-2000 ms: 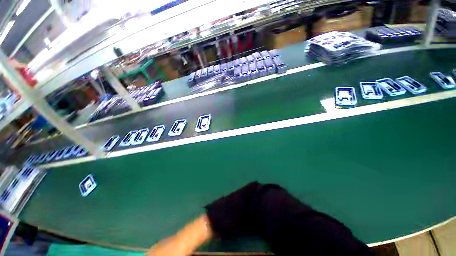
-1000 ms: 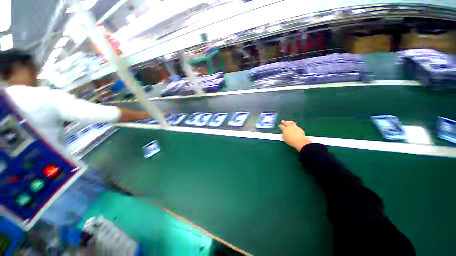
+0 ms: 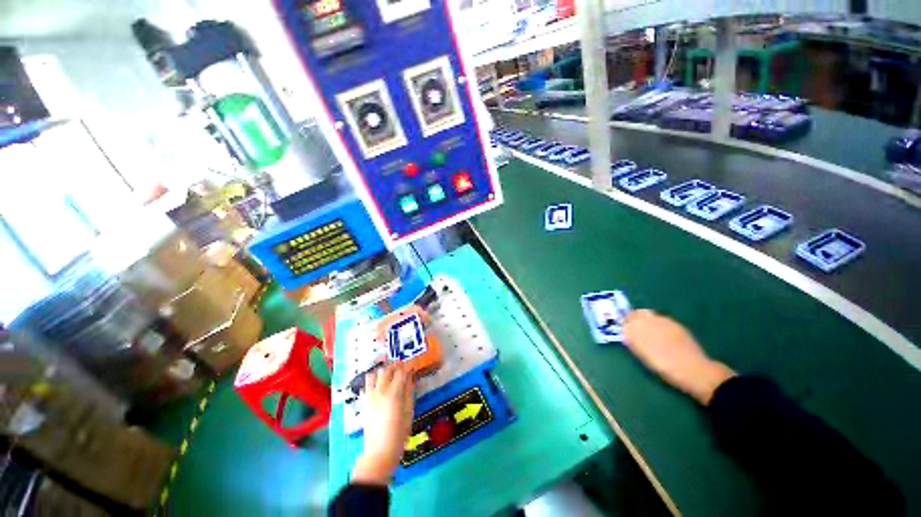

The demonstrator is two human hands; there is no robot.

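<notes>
My left hand (image 3: 387, 412) is at the near edge of the orange fixture nest (image 3: 428, 355), its fingertips at the lower edge of a panel (image 3: 408, 337) that lies in the nest; whether it grips the panel cannot be told. The nest sits on the silver base plate (image 3: 464, 328) full of holes, above the blue shuttle front block (image 3: 444, 424) with yellow arrows. My right hand (image 3: 667, 348) holds another panel (image 3: 604, 315) by its right edge, over the green conveyor belt (image 3: 566, 265).
The blue control box (image 3: 404, 151) and blue press head (image 3: 321, 248) stand beyond the plate. A loose panel (image 3: 557, 216) lies on the near belt. More panels (image 3: 830, 250) lie in a row beyond the white strip. A red stool (image 3: 271, 366) and cartons (image 3: 217, 338) are at the left.
The view has swung left to the press. My left hand has come into view at the nest. My right hand, empty a second ago near the white strip, now has a panel on the near belt side.
</notes>
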